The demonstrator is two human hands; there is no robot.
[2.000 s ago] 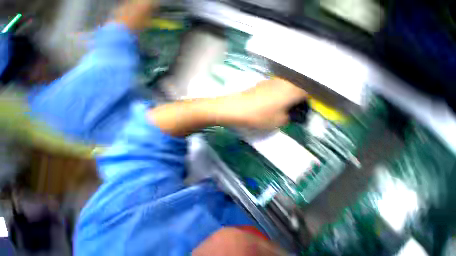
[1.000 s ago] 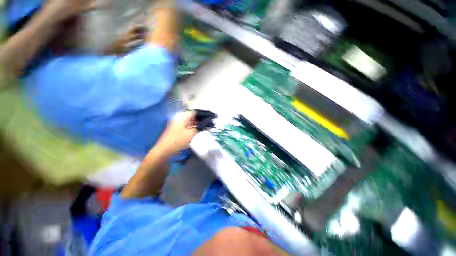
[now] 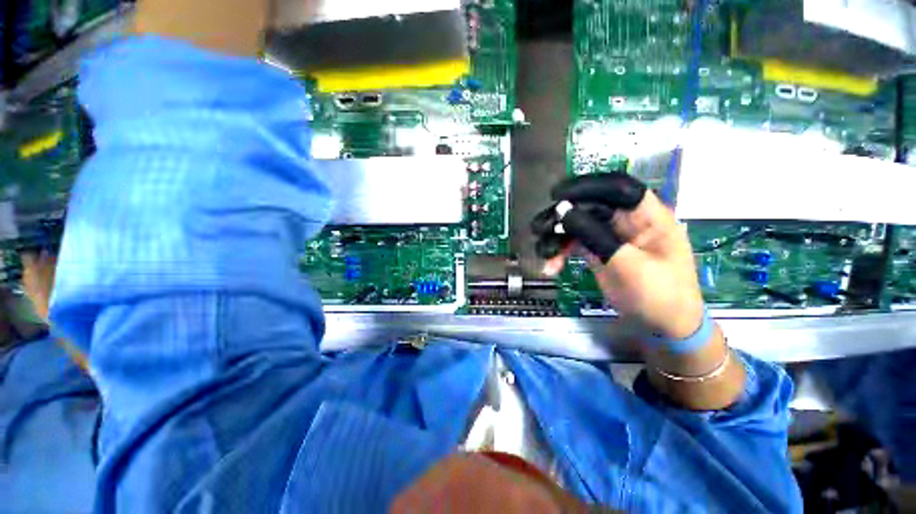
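A green circuit board (image 3: 402,263) lies to the left of centre, with a long silver-white heatsink (image 3: 397,191) across it. Another green board (image 3: 628,100) lies to the right, with a similar bar (image 3: 804,179). My right hand (image 3: 643,256) is over the gap and the right board's left edge. Its fingers are curled in black finger cots; small pale bits show at the fingertips, but whether they are held parts cannot be told. My left arm reaches up over the left board; the hand is cut off by the top edge.
A metal conveyor rail (image 3: 593,334) with dark toothed chain (image 3: 512,304) runs along the near side. Yellow strips (image 3: 392,76) sit beside silver blocks at the boards' far side. Another person's blue sleeve (image 3: 45,422) is at the left. A blue cord (image 3: 693,75) crosses the right board.
The view has swung from tilted and blurred to level and clearer. The boards now run across the picture. My right hand has come into view, and my left arm reaches up out of the picture.
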